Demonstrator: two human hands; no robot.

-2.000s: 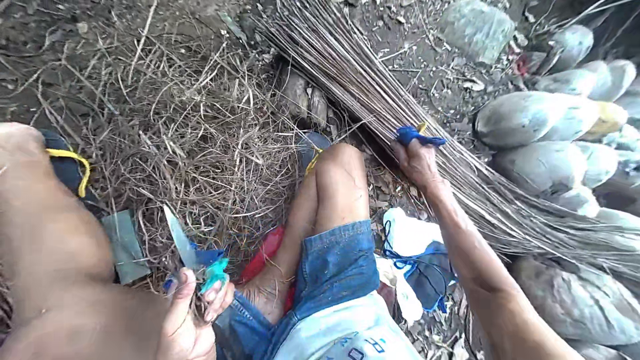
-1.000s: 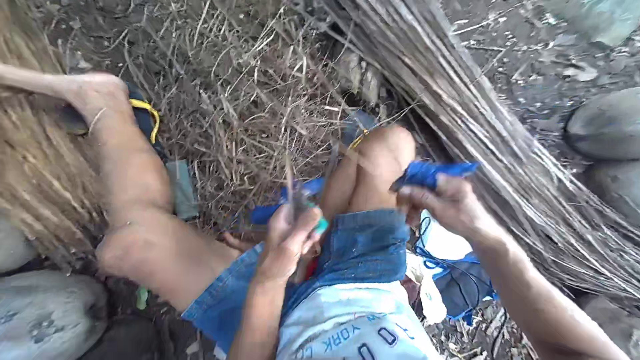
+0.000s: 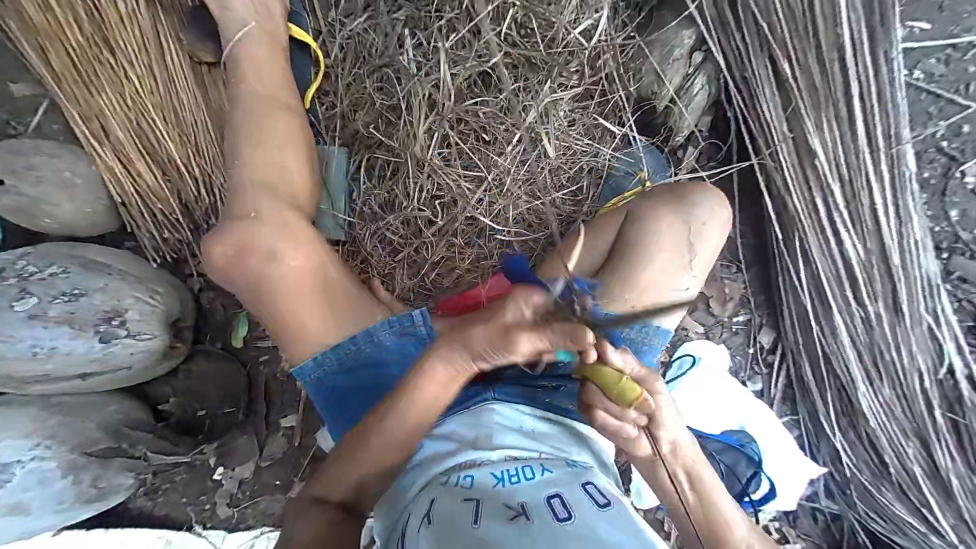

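Observation:
My left hand [image 3: 511, 328] is closed around a knife [image 3: 648, 314]; its blurred dark blade points right, and a bit of teal handle shows under the fingers. Just to the right, my right hand [image 3: 629, 408] grips a thin brown plant rib [image 3: 672, 488], which runs back along the forearm. A yellow-green wrap or sleeve [image 3: 612, 383] sits at its fingers; whether it is worn or held is unclear. The hands meet above my lap. Blue cloth [image 3: 518, 268] shows just beyond the left hand, partly blurred, with a pale curved tip [image 3: 577, 248] beside it.
Dry shavings [image 3: 457, 137] lie heaped between my legs. A long bundle of grey ribs [image 3: 839, 191] lies at right, a browner bundle [image 3: 130, 99] at upper left. Coconut husks [image 3: 91, 316] line the left side. A white bag [image 3: 732, 427] with blue cord is by my right hip.
My right hand has come inward from the rib bundle to meet my left hand over my lap. The knife has swung from pointing up to pointing right. The view has shifted left.

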